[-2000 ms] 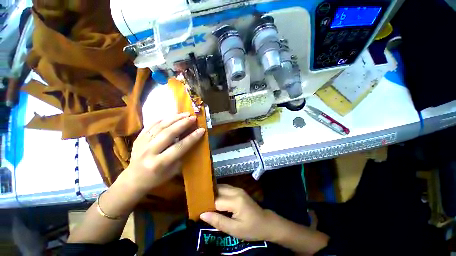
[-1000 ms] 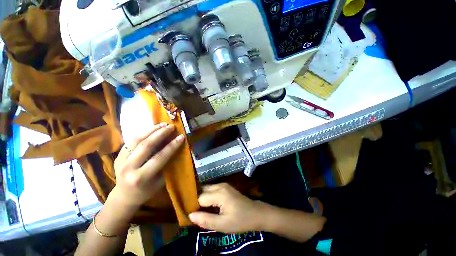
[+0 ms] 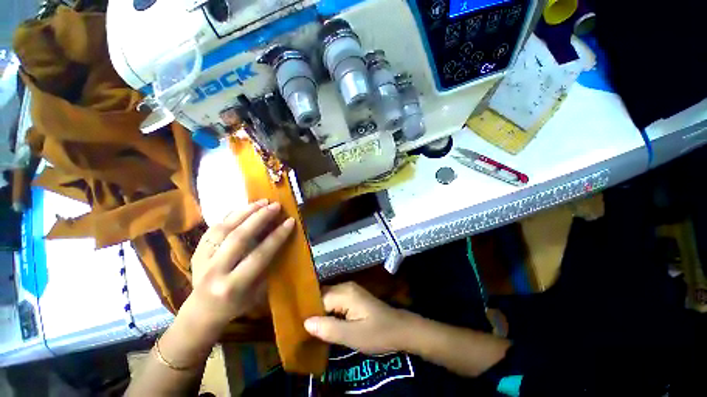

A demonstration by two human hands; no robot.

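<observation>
An orange-brown fabric strip (image 3: 291, 298) runs from the presser foot and needle area (image 3: 267, 159) of the white and blue overlock machine (image 3: 225, 50) down past the table's front edge. My left hand (image 3: 240, 260) lies flat on the strip's upper part, just below the foot, fingers slightly apart. My right hand (image 3: 353, 316) holds the strip's right edge near its lower end, thumb on top; its fingertips are hidden under the cloth. The strip's end hangs a little below my right thumb.
A rust-brown fabric heap (image 3: 108, 139) lies left of the machine. Red and silver thread snips (image 3: 496, 167) and a small round grey disc (image 3: 445, 176) lie right of it. Tan card and paper (image 3: 527, 97) lie under the control panel (image 3: 473, 46). A ruler tape (image 3: 496, 213) runs along the front edge.
The camera view has shifted, moving the machine left and up in the picture since the first frame. The strip's lower end now hangs further below my right thumb. Both hands stay on it.
</observation>
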